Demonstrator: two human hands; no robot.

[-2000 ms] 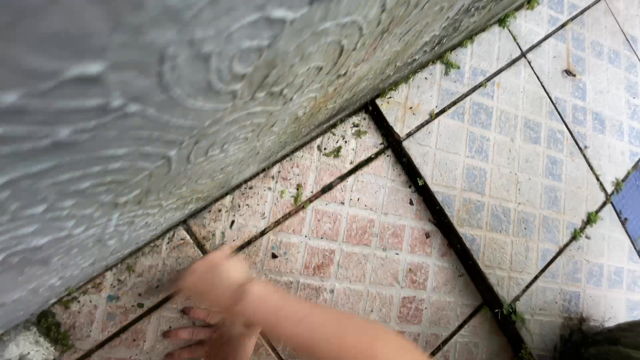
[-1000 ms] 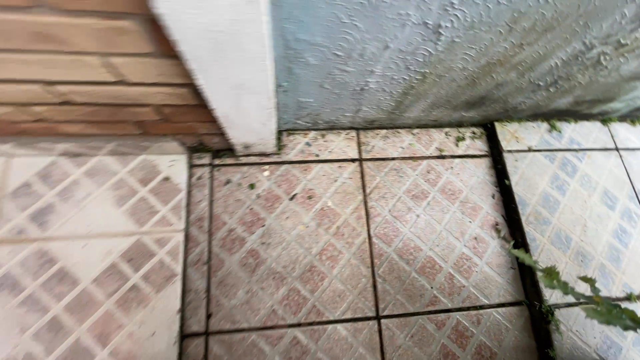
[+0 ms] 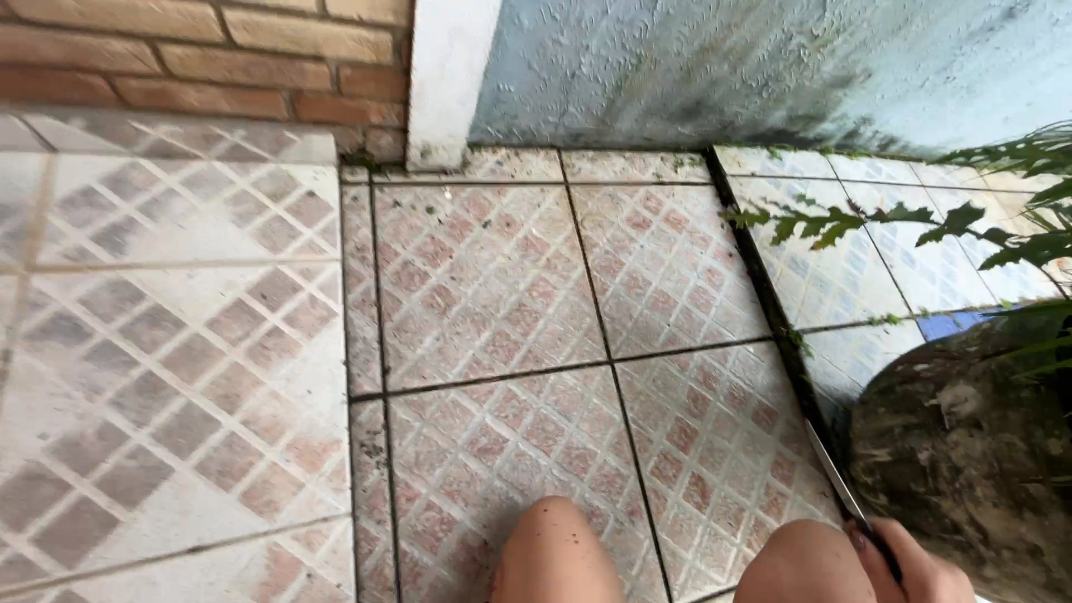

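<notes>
At the lower right, my right hand [image 3: 917, 569] is closed around the black handle of a knife [image 3: 831, 469]. Its narrow metal blade points up and left, the tip at the dark gap [image 3: 766, 301] between the reddish tiles and the blue-and-white tiles. Whether the tip touches the gap I cannot tell. My bare knees [image 3: 553, 548] show at the bottom edge, one of them just left of that hand. My left hand is out of the picture.
A large mossy pot [image 3: 963, 444] stands right of the knife, with spiky leaves [image 3: 888, 215] reaching over the tiles. A blue textured wall [image 3: 670, 75], a white post [image 3: 448, 84] and a brick wall [image 3: 201, 59] border the floor. A pale tiled step [image 3: 184, 352] lies left.
The view has swung widely. Two seconds ago hands were low on the reddish tiles beside the wall; one second ago none showed. Now my right hand with the knife and both knees are in view.
</notes>
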